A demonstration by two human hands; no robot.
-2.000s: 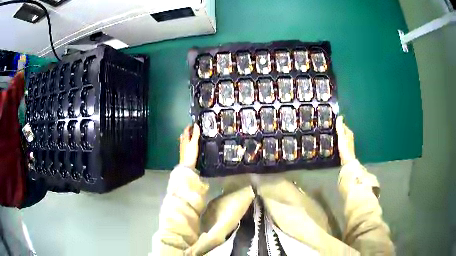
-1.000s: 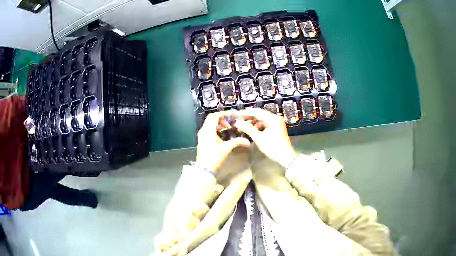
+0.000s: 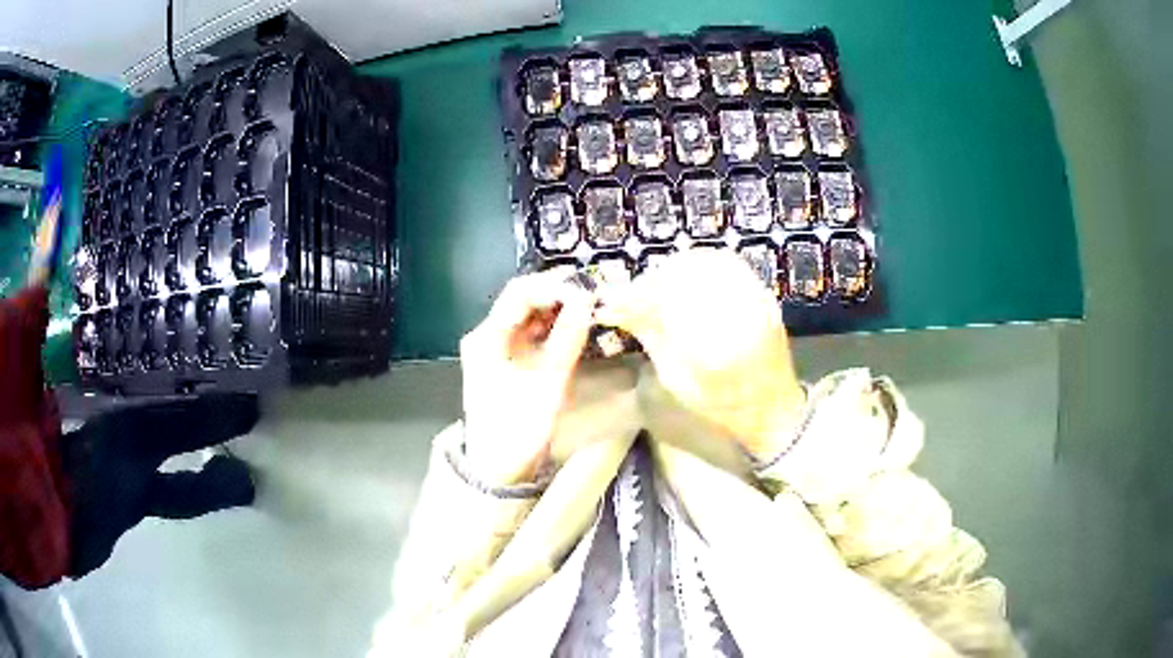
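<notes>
A small dark and silver module (image 3: 610,339) is at my fingertips above the bench's front edge, mostly hidden by the fingers. My left hand (image 3: 521,366) holds it from the left, with its fingers curled. My right hand (image 3: 720,354) meets it from the right, with thumb and fingertips pinching at the module's top. The black component tray (image 3: 512,154) lies on the green mat beyond the hands, with silver and orange modules in its pockets. My hands cover part of its nearest row.
A tall stack of black trays (image 3: 341,212) stands at the left on the green mat (image 3: 945,193). White-grey equipment (image 3: 335,19) is behind it. A person in a red sleeve (image 3: 26,437) is at the left edge. A white bracket (image 3: 1029,28) is at the upper right.
My hands left the tray's sides and came together on a module. Since one second ago they have shifted slightly and the grip has changed. The person at the left has moved closer.
</notes>
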